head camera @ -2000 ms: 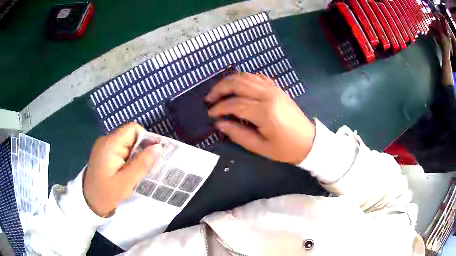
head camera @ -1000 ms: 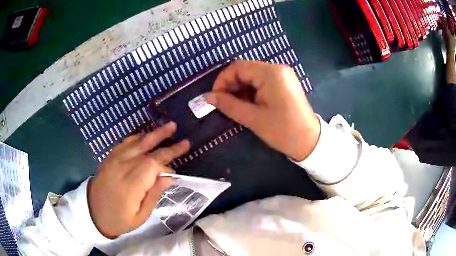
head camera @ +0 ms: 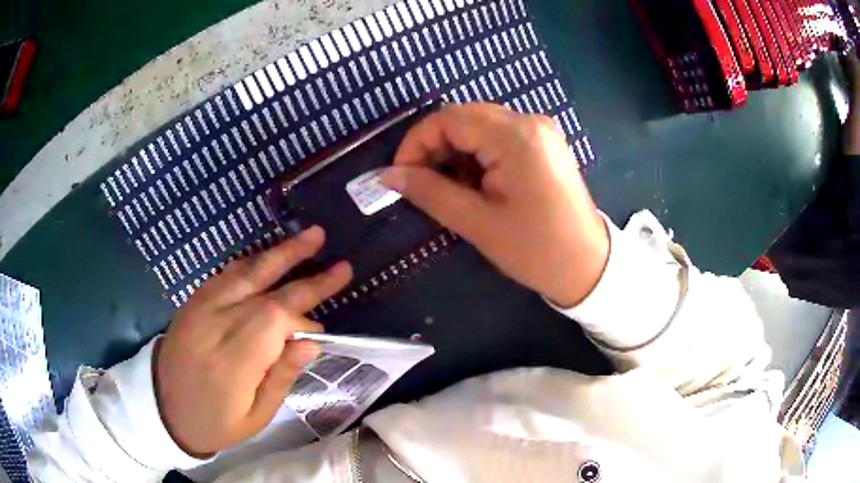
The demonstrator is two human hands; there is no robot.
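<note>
A portable radio point(head camera: 330, 212) lies back up on the large dark sheet of narrow white bars point(head camera: 203, 174). A small silver-white label point(head camera: 373, 191) is on or just over its black back. My right hand point(head camera: 500, 193) pinches the label's right corner between thumb and fingertip. Whether the label touches the back fully cannot be told. My left hand point(head camera: 250, 344) holds the white label sheet point(head camera: 335, 382) under its thumb, with two fingers stretched onto the radio's left end. The sheet is bent, with grey printed rectangles showing.
A row of red-edged radios point(head camera: 721, 47) stands at upper right. Another radio point(head camera: 14, 75) is cut off at the left edge, beyond the pale strip point(head camera: 123, 123). Spare label sheets point(head camera: 24, 358) lie far left. A person's dark sleeve point(head camera: 816, 226) is at right.
My right hand came off the radio's back and now holds a label there. My left hand moved from beside the radio onto its left end, with the label sheet lower.
</note>
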